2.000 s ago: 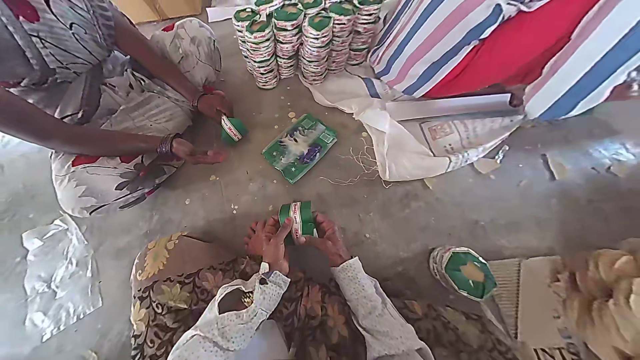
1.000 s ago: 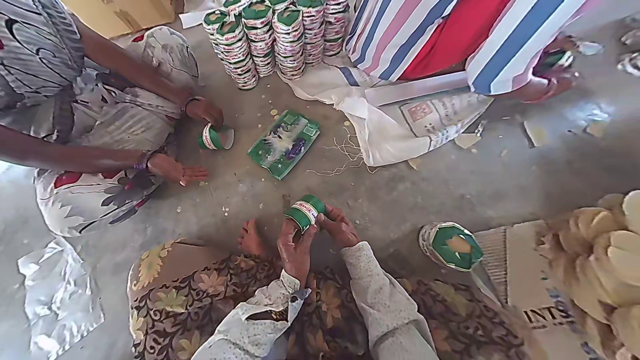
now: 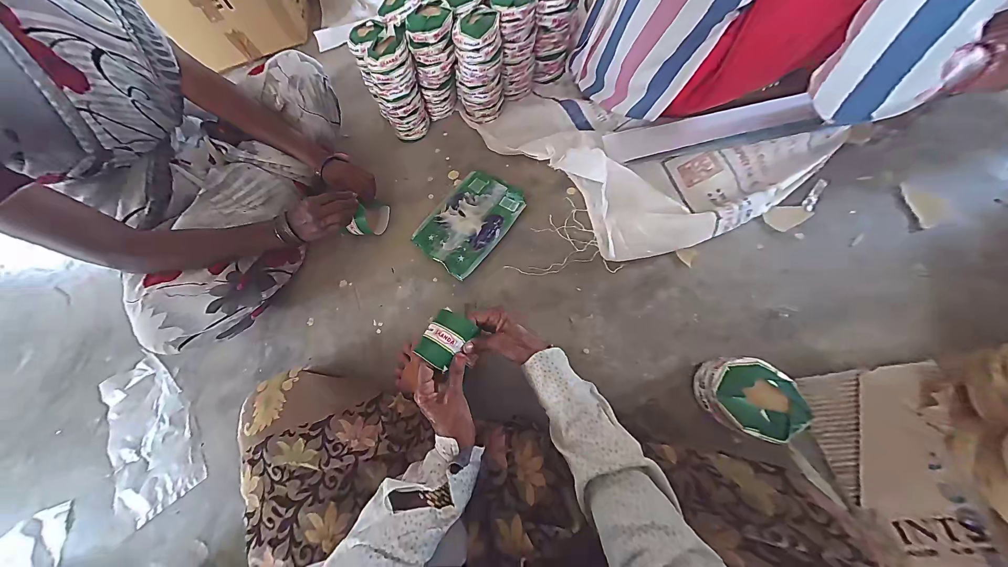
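My left hand holds a short green paper-wrapped roll with a white and red printed band, its thumb and fingers around the lower side. The fingertips of my right hand pinch at the roll's right edge. A stack of similar wrapped pieces with a green folded top stands on the floor to the right of my knees. Beyond my hands a green printed sheet or packet lies flat on the floor.
At left, a seated person's hands hold another green roll. Several wrapped stacks and a cardboard box stand at the back. A white woven sack, clear plastic and flattened cardboard lie around.
The roll in my left hand has tilted, and my right fingers have shifted to its right edge. The other person's hands have come together on their roll.
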